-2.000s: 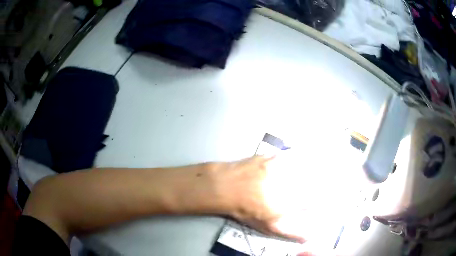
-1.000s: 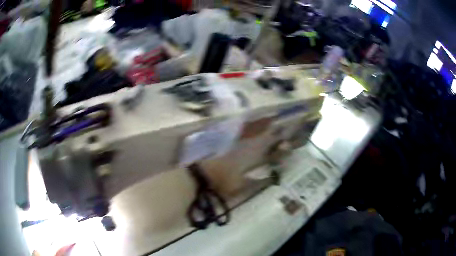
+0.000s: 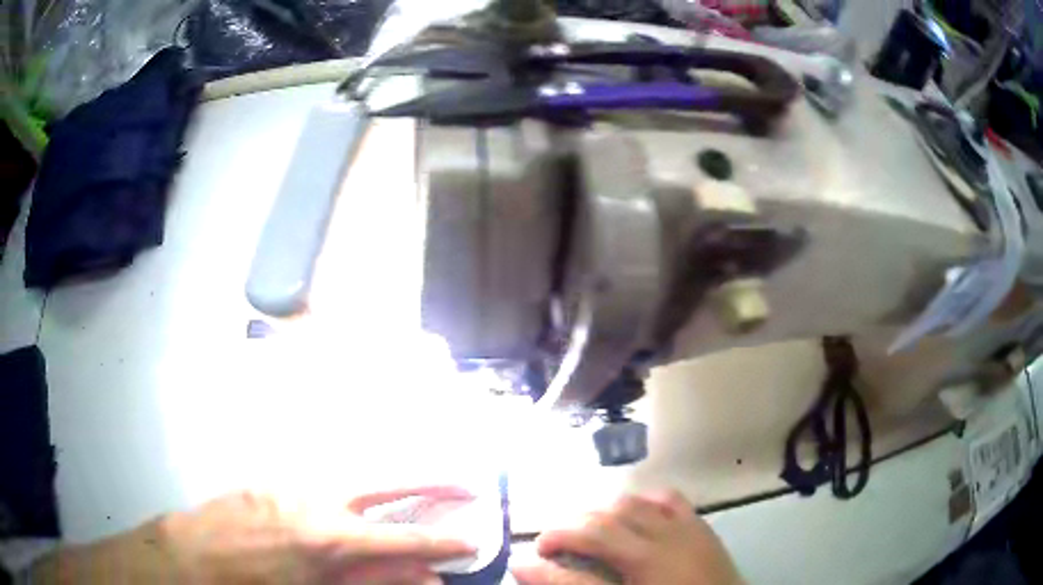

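Observation:
A round-cornered panel (image 3: pixel 492 546) with a white face and navy border lies below the needle area, partly washed out by glare. My left hand (image 3: pixel 297 543) lies flat over the panel's left part, fingers pointing right. My right hand (image 3: pixel 635 543) is at the panel's right edge, fingers bent and low; whether it pinches the cloth is not clear. The needle area (image 3: pixel 503 377) under the sewing machine head (image 3: pixel 492 240) is in strong glare.
A navy bundle (image 3: pixel 109 171) lies at far left, with navy pieces (image 3: pixel 25 440) below it. A grey rounded bar (image 3: pixel 303 211) stands left of the head. Purple-handled snips (image 3: pixel 641 97) lie on the head. Black-handled scissors (image 3: pixel 833 440) hang at right.
The view has swung from the table's left side, across the machine, to the needle area. Both hands are now low in front of it, at the white-faced panel.

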